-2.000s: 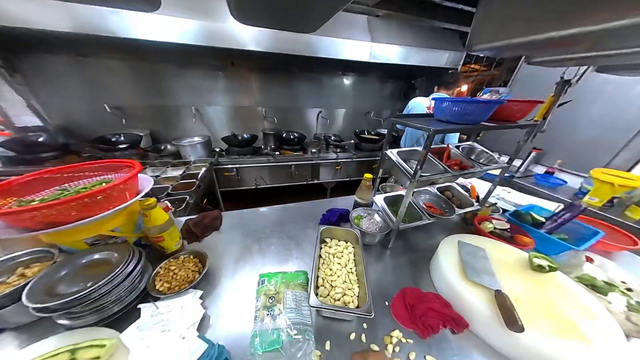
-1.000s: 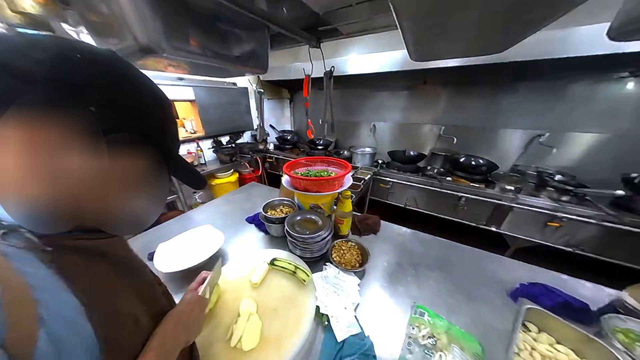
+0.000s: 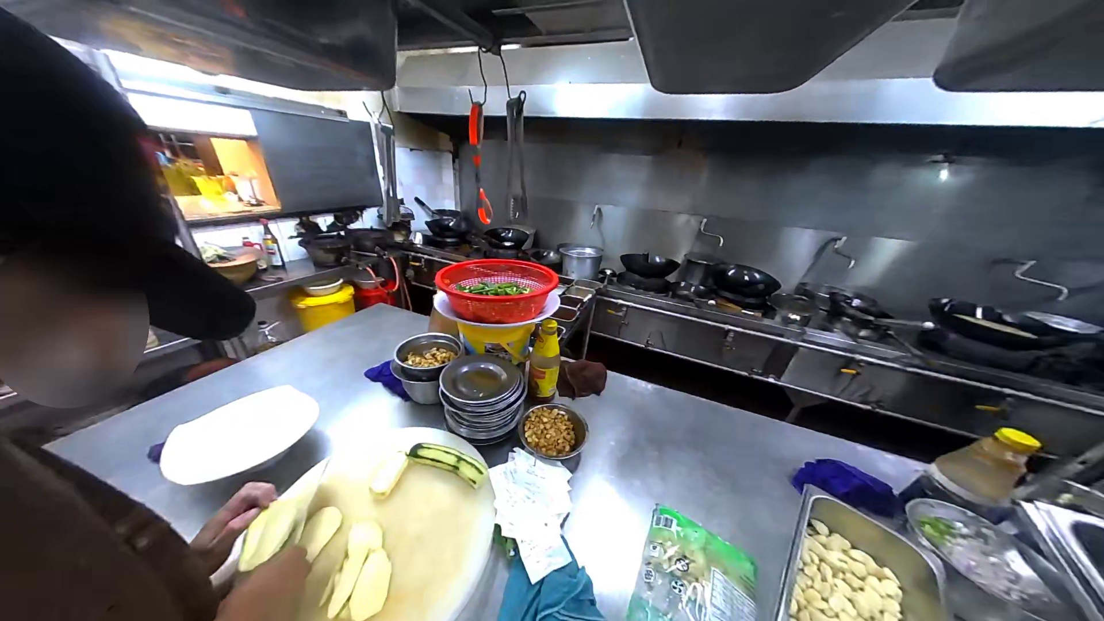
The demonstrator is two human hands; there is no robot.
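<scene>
Neither my left hand nor my right hand is in view. Nearest the bottom edge, a green and clear plastic bag [image 3: 694, 569] lies on the steel table. To its right, a deep metal tray [image 3: 798, 535] holds peeled garlic cloves [image 3: 841, 578]. At the left, a co-worker's hands [image 3: 246, 509] are over a round cutting board [image 3: 431, 552], around long pale slices and what looks like a blade. More pale slices [image 3: 371, 582] lie on the board, and a green-striped vegetable piece [image 3: 448, 464] sits near its far edge.
Beside the board stand stacked metal plates [image 3: 483, 382], a bowl of browned pieces [image 3: 550, 431] and a sauce bottle [image 3: 544, 362]. Paper slips [image 3: 530, 509] and a teal cloth [image 3: 552, 591] lie close by. A red basket [image 3: 496, 302] stands behind. The co-worker's cap [image 3: 112, 172] fills the upper left.
The view has swung far to the left, bringing in the co-worker and the board with slices. The cleaver on another board, seen at right two seconds ago, is out of view.
</scene>
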